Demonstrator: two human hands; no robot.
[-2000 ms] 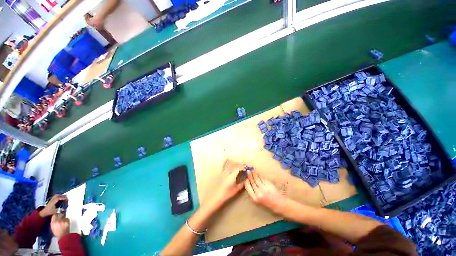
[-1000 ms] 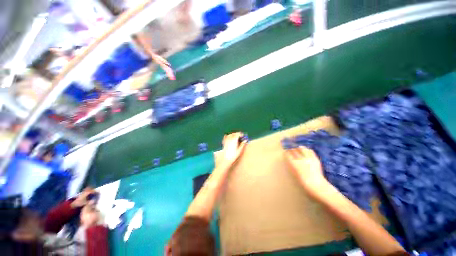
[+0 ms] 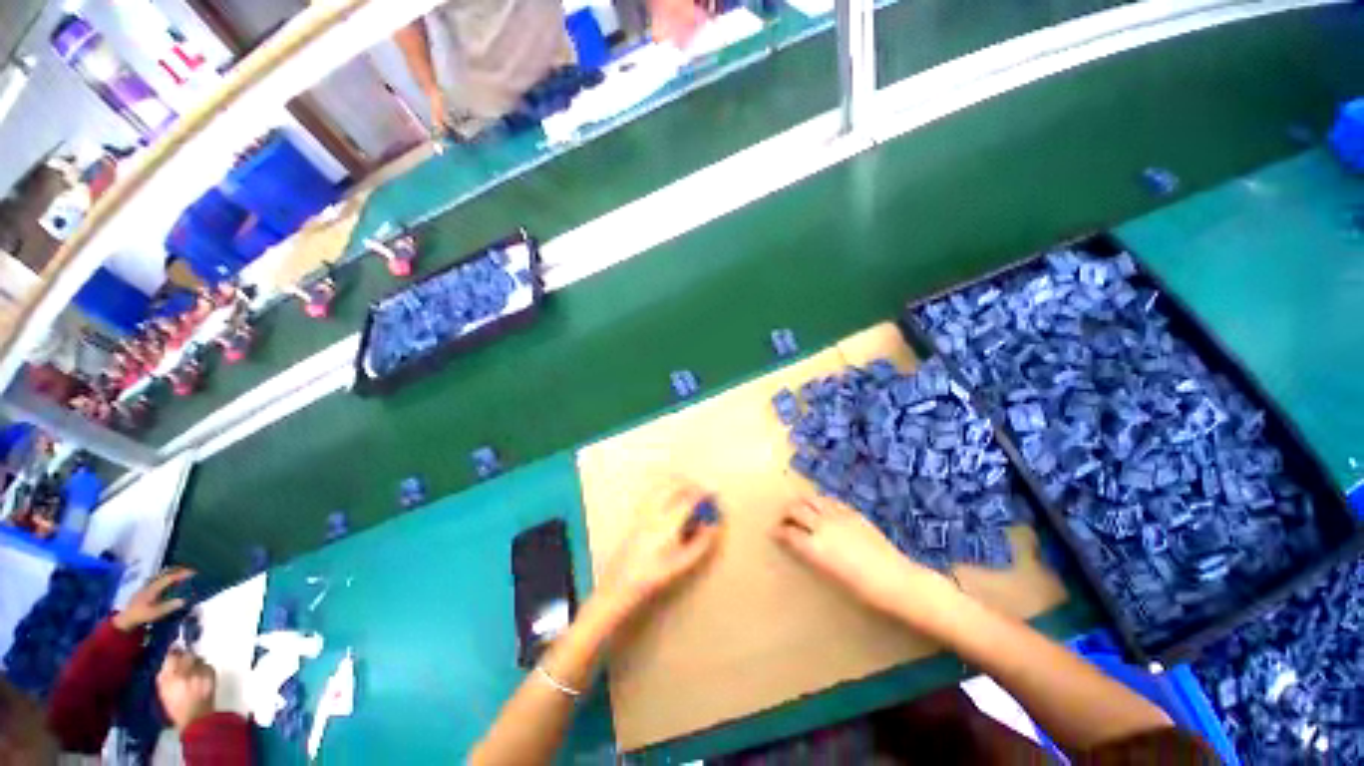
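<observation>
My left hand [image 3: 658, 548] is over the cardboard work mat [image 3: 733, 629] and holds a small dark blue plastic part [image 3: 700, 516] between thumb and fingers. My right hand [image 3: 838, 542] is to its right, low over the cardboard beside the loose pile of parts [image 3: 913, 457]. Its fingers are slightly curled and I see no part in them. The black parts tray [image 3: 1144, 434], full of parts, lies right of the pile.
The green conveyor belt [image 3: 628, 337] carries spaced single parts [image 3: 684, 385] and a second black tray [image 3: 449, 313]. A black phone-like slab [image 3: 542, 590] lies left of the cardboard. A blue bin [image 3: 1197, 711] is lower right. A neighbour's hands [image 3: 183, 681] work at lower left.
My left hand has come back from the belt edge to the cardboard, now with a part. My right hand has moved left, away from the pile. Another single part lies on the belt.
</observation>
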